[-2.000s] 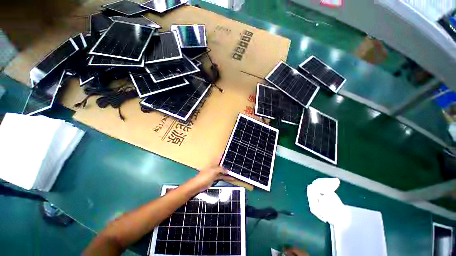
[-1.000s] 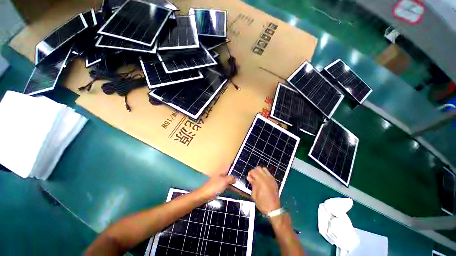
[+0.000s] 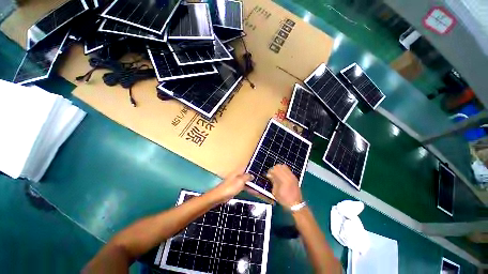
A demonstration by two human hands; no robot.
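Note:
A small solar panel [image 3: 284, 148] lies tilted at the cardboard's lower right edge. My left hand [image 3: 234, 185] grips its lower left edge. My right hand [image 3: 284, 184] is on the panel's lower face, fingers curled down; whether it holds anything is hidden. A white band is on my right wrist. A larger solar panel [image 3: 218, 233] lies below, nearest me, partly covered by my left forearm. A crumpled white cloth [image 3: 347, 220] lies to the right, by a flat white stack [image 3: 376, 257].
A heap of panels [image 3: 200, 91] with tangled black cables [image 3: 126, 76] lies on a cardboard sheet [image 3: 160, 136]. Several panels [image 3: 347, 155] lie at right. A white sheet stack [image 3: 33, 134] is at left on the green table [image 3: 120, 179]. A grey shelf edge [image 3: 422, 48] crosses the upper right.
My right hand has come in from the bottom edge onto the small panel and stays there. My left hand keeps its grip on the panel's edge. The view has shifted slightly.

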